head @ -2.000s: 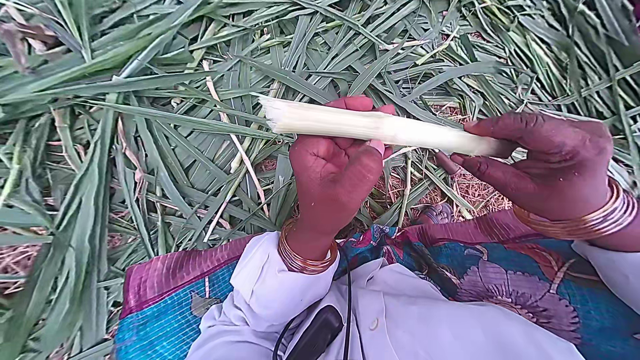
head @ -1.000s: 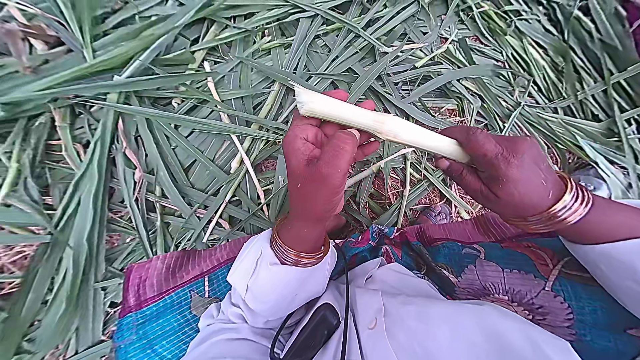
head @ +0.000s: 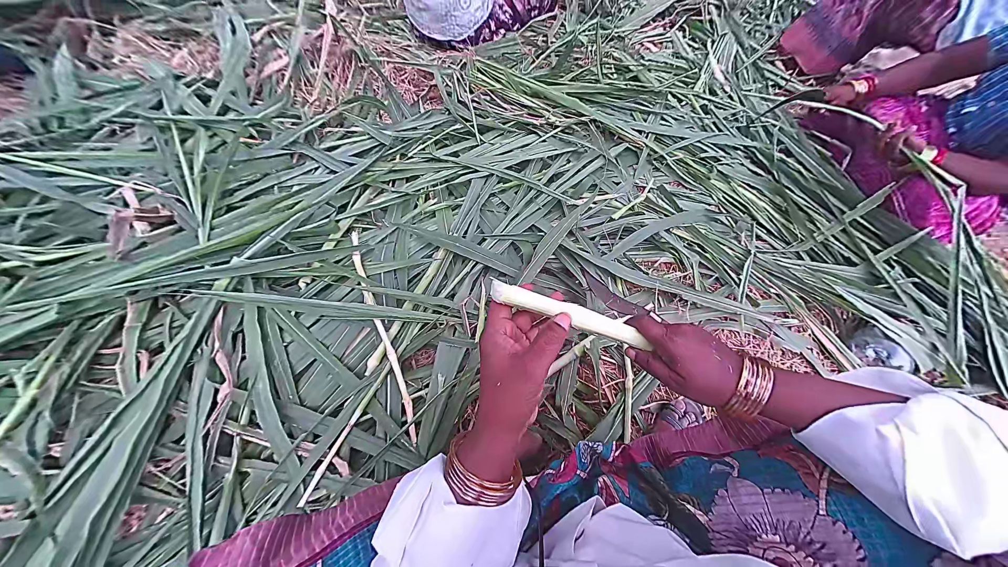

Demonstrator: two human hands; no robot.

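A pale, peeled piece of plant stalk (head: 579,315) lies aslant between my hands, its whiter cut end at the upper left. My left hand (head: 520,354) grips it near that end, thumb on top and fingers behind. At the lower right end, my right hand (head: 689,358) has thumb and fingers closed around it. A dark curved blade (head: 606,298) shows just beyond the stalk by my right hand; its handle is hidden. Long green leaves (head: 315,268) cover the ground in front of both hands.
At the upper right a seated person's hands (head: 854,90) hold a stalk with leaves and a dark blade. Part of another person (head: 449,16) shows at the top edge. A shiny round metal thing (head: 882,346) lies right of my right wrist. Patterned cloth (head: 780,520) covers my lap.
The view has tilted up, bringing other people into sight. Both hands still hold the stalk. The dark blade beside my right hand now shows more than one second ago.
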